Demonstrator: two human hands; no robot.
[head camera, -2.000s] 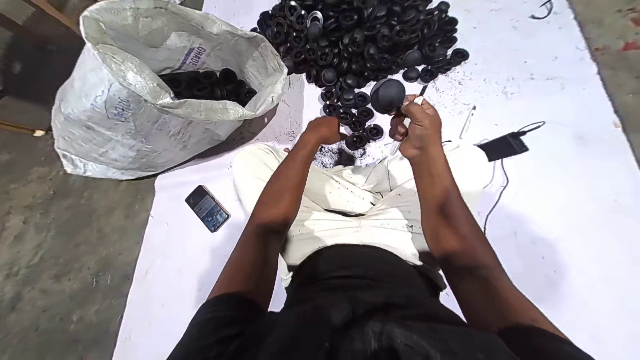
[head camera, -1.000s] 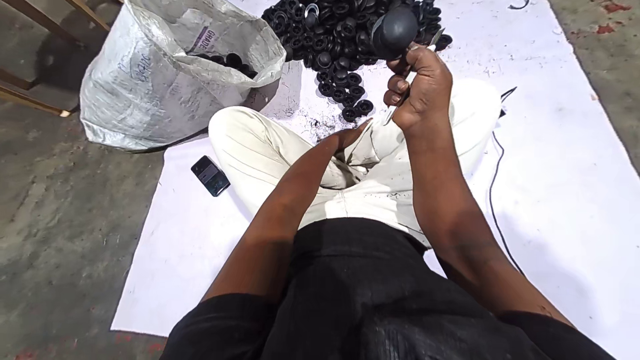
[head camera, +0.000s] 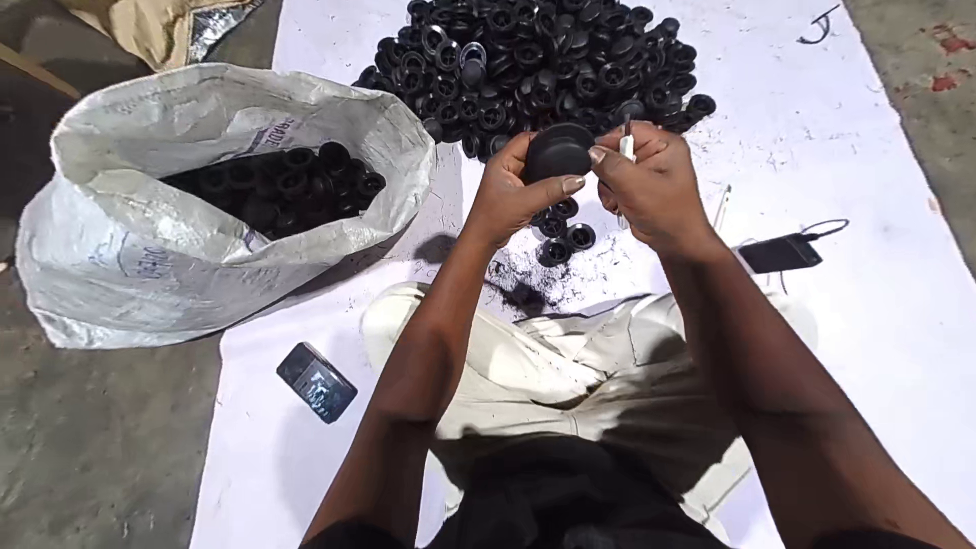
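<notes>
My left hand (head camera: 512, 187) grips a round black part (head camera: 560, 152), apparently rubber or plastic, by its edge, thumb across the lower side. At the part's right edge, my right hand (head camera: 648, 179) holds a slim tool with a white handle (head camera: 627, 146), its dark end pointing up; the tool's exact kind cannot be told. Beyond both hands lies a large heap of round black parts (head camera: 526, 57). Several more loose black parts (head camera: 581, 236) and dark shavings (head camera: 526, 293) lie on the white sheet below the hands.
An open white woven sack (head camera: 152, 282) on the left holds more black parts (head camera: 293, 183). A phone (head camera: 316, 381) lies at the lower left of the white sheet (head camera: 877, 343). A black device with a cable (head camera: 781, 254) and a thin white stick (head camera: 723, 206) lie at the right.
One second ago my left hand was low by the lap and my right hand held up a round black part. Now my left hand holds a round black part beside my right hand.
</notes>
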